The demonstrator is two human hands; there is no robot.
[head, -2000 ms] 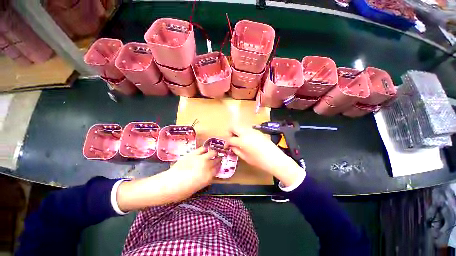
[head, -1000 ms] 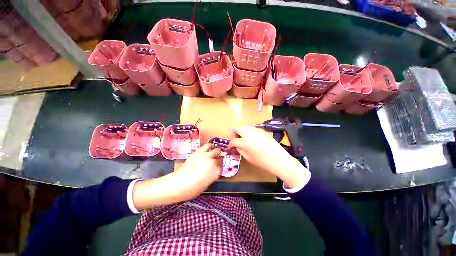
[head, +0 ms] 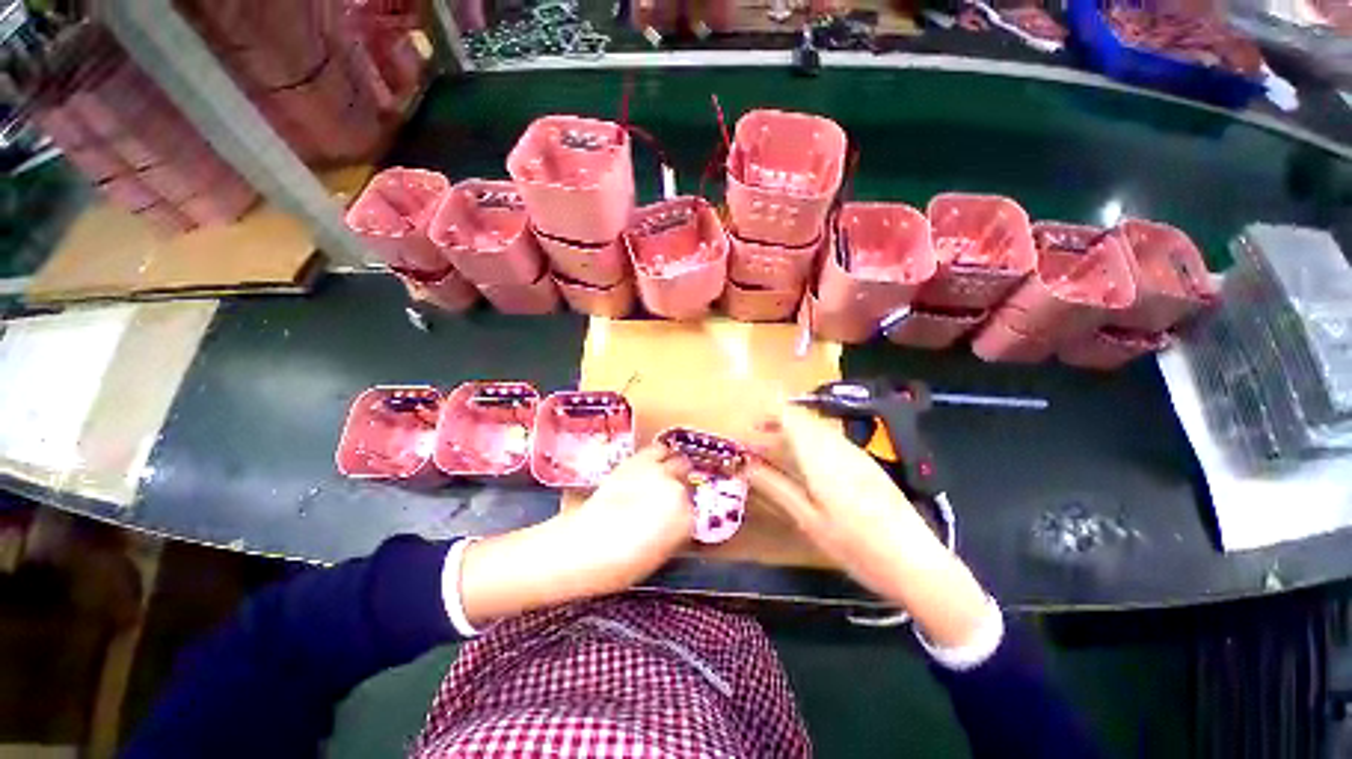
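A pink housing (head: 719, 515) stands over the near part of the cardboard mat (head: 653, 363), its open side facing me. A dark strip with pale dots (head: 703, 449) shows along its far inner wall. My left hand (head: 648, 501) grips the housing's left side. My right hand (head: 808, 482) is at its right side, fingers spread somewhat; whether the fingertips touch the housing or a part is unclear. The hot glue gun (head: 887, 421) lies to the right of the housing, with a glue stick (head: 991, 400) out of its rear.
Three pink housings (head: 486, 430) stand in a row at left. Stacked pink housings (head: 779, 193) line the back of the mat. Grey shiny layered trays (head: 1287, 334) lie on white paper at right. Clear scraps (head: 1082, 527) lie at near right. A blue bin (head: 1164, 52) is across the bench.
The view has shifted, so the bench items appear further right and lower. My right hand's fingers have opened and drawn back a little from the strip. My left hand still holds the housing.
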